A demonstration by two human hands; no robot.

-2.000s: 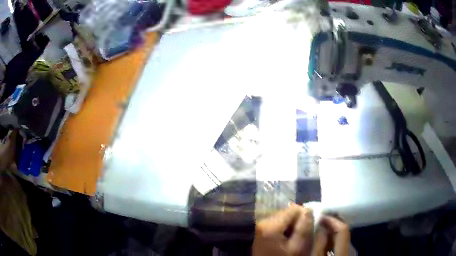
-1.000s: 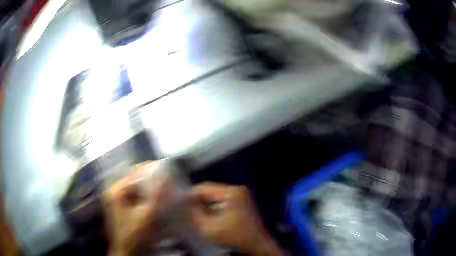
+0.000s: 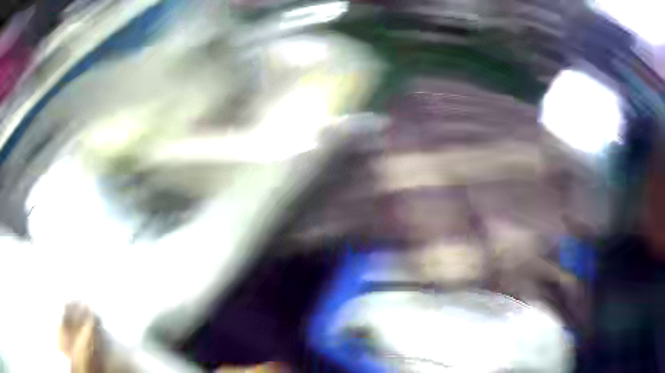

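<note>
The view is heavily blurred. My left hand shows only as a few fingers at the lower left, over the bright table. My right hand shows only as a sliver at the bottom edge. A pale, blurred band lies between them; I cannot tell what it is or whether either hand grips it. The plaid garment piece cannot be made out near my hands.
The pale machine table fills the lower left, with its edge running diagonally. A dark blurred shape, perhaps the shears, lies on it. A blue-rimmed bin with whitish plastic stands at lower right, below blurred brownish cloth.
The view has swung right. The table and my hands have shifted left and mostly out of view, and the bin is now more central. The plaid piece is no longer discernible.
</note>
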